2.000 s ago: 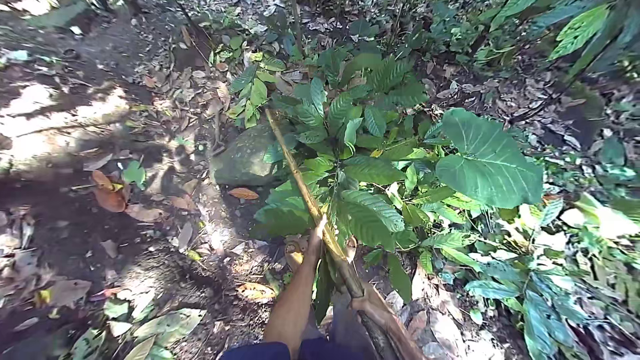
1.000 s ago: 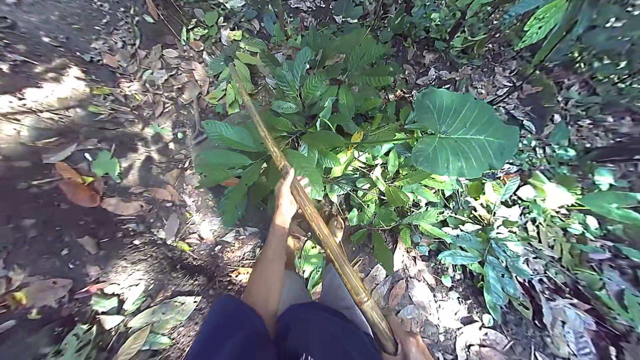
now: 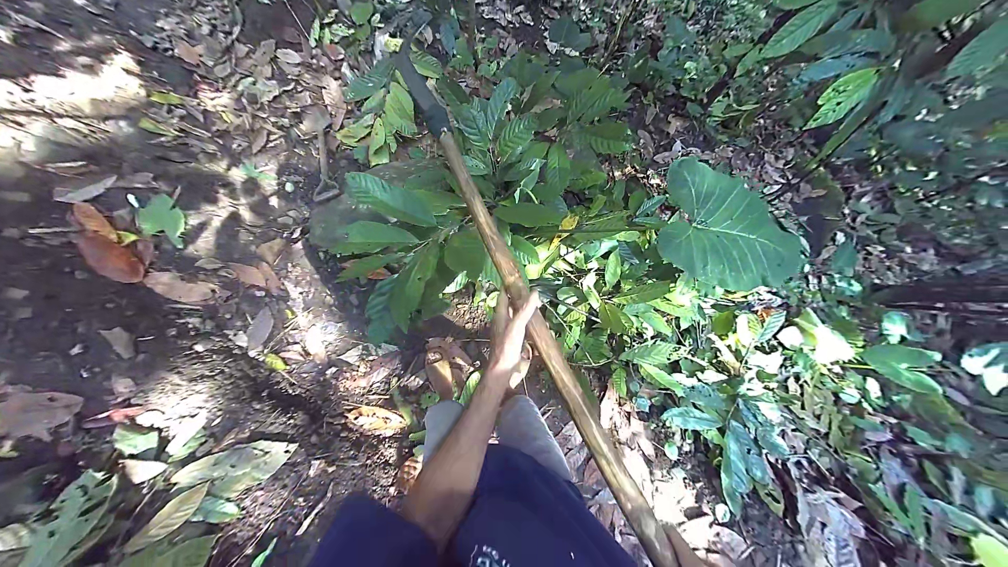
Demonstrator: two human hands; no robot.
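Note:
A long wooden pole (image 3: 551,354) slants across the view, from the bottom right up to a dark, curved metal blade (image 3: 425,98) at its far end. My left hand (image 3: 513,335) is wrapped round the middle of the pole, above my knees. At the bottom edge my right hand (image 3: 683,551) grips the near end, mostly cut off by the frame. The blade lies over green leaves, and its tip is hard to make out. Beneath the pole grows a leafy plant (image 3: 394,201).
A large broad leaf (image 3: 732,228) spreads to the right of the pole. My bare feet (image 3: 439,370) stand among dry leaves just below the plant. A partly covered stone (image 3: 327,224) lies left of it. Leafy branches (image 3: 846,98) hang at the upper right.
The pole has swung and its far end now shows the dark blade, which I could not make out before. My right hand has moved down to the bottom edge since the first frame.

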